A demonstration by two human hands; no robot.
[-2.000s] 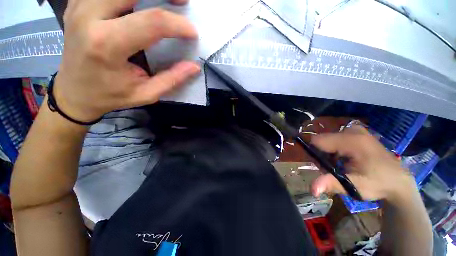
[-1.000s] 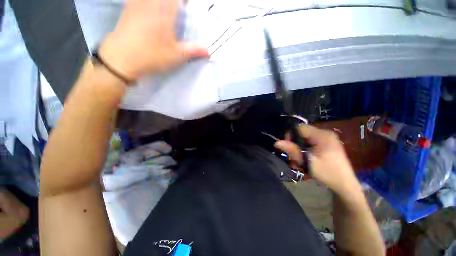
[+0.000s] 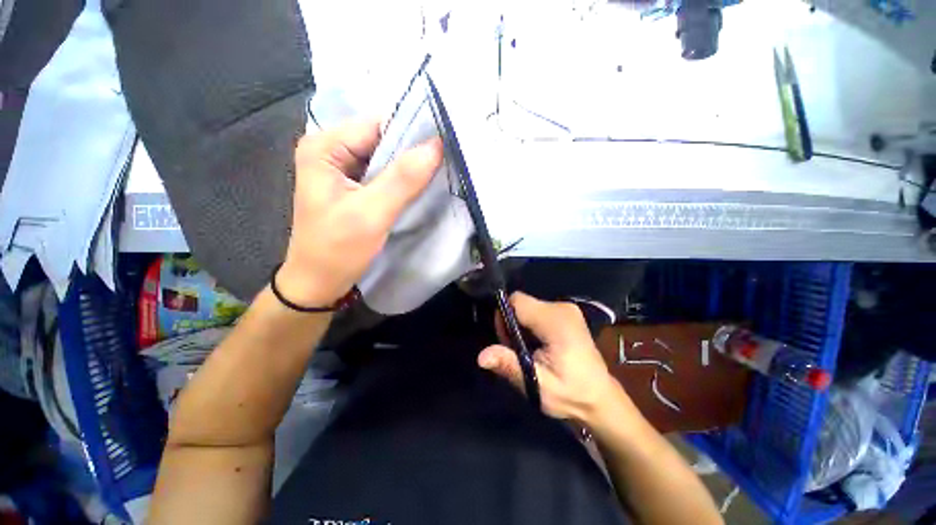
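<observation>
My left hand (image 3: 354, 210) grips the pale part of a sewn panel (image 3: 421, 246) between thumb and fingers at the table's front edge. The dark grey textured fabric (image 3: 210, 128) lies to the left of the hand and hangs over the edge. My right hand (image 3: 554, 354) holds long black shears (image 3: 480, 220) by the handles. The blades point up and away along the right side of the pale part, with the tips near its pointed top. Whether the blades are apart is hard to tell.
Green-handled thread snips (image 3: 791, 108) lie at the right of the white table (image 3: 657, 164). Pale cut pieces (image 3: 62, 174) hang at the far left. Below are blue crates (image 3: 821, 390), a red-capped bottle (image 3: 770, 356), a brown surface (image 3: 667, 395) with white scraps, and a colourful bag (image 3: 185, 297).
My left hand has come down and closed on the pale part. The shears have moved left, up against it. The view has shifted, showing the snips and more grey fabric.
</observation>
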